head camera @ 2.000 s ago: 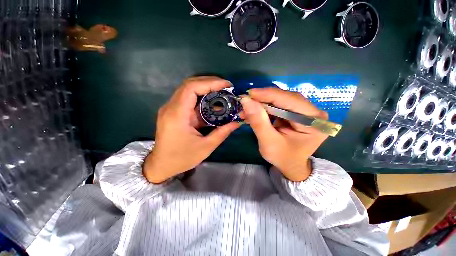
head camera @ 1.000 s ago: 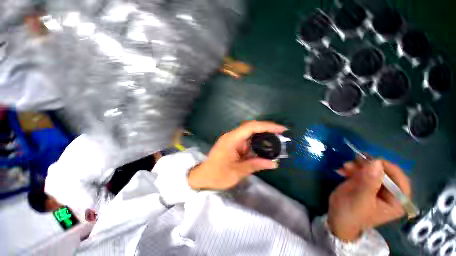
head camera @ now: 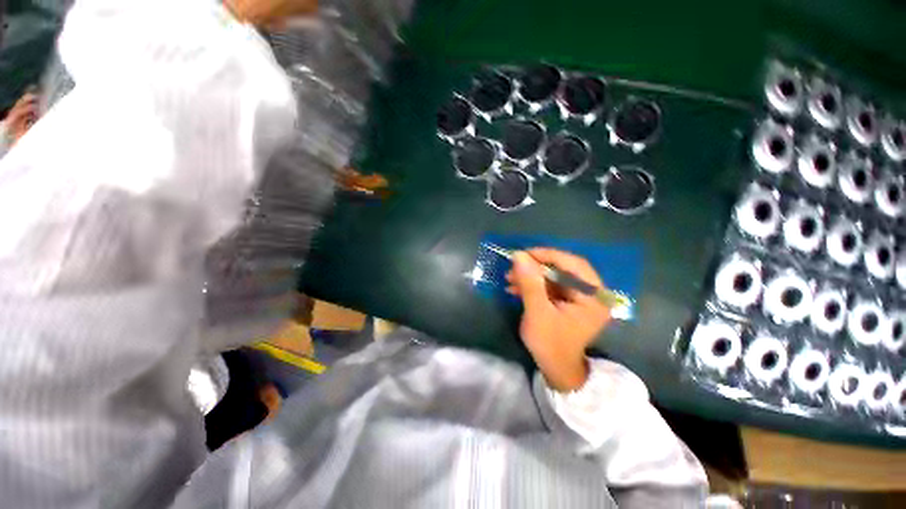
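Note:
My right hand [head camera: 561,323] holds slim silver tweezers [head camera: 568,281] like a pen. Their tip points left over the blue sheet [head camera: 621,260], near its left part; contact is too blurred to tell. Rows of tiny pale dots and glare show on the sheet. My left hand is not in view, nor is the case it held. Several round black watch cases with silver rims [head camera: 510,189] lie loose on the dark green mat beyond the sheet.
A person in a white smock [head camera: 149,199] leans in at the left, partly over stacked clear trays [head camera: 308,149]. A brown piece [head camera: 364,182] lies beside them. A clear tray of white rings [head camera: 685,343] is at the right, above a cardboard carton [head camera: 825,459].
The view has swung round. The tweezers are now over the blue sheet's left part. My left hand and its case have gone out of view. Another person now fills the left side.

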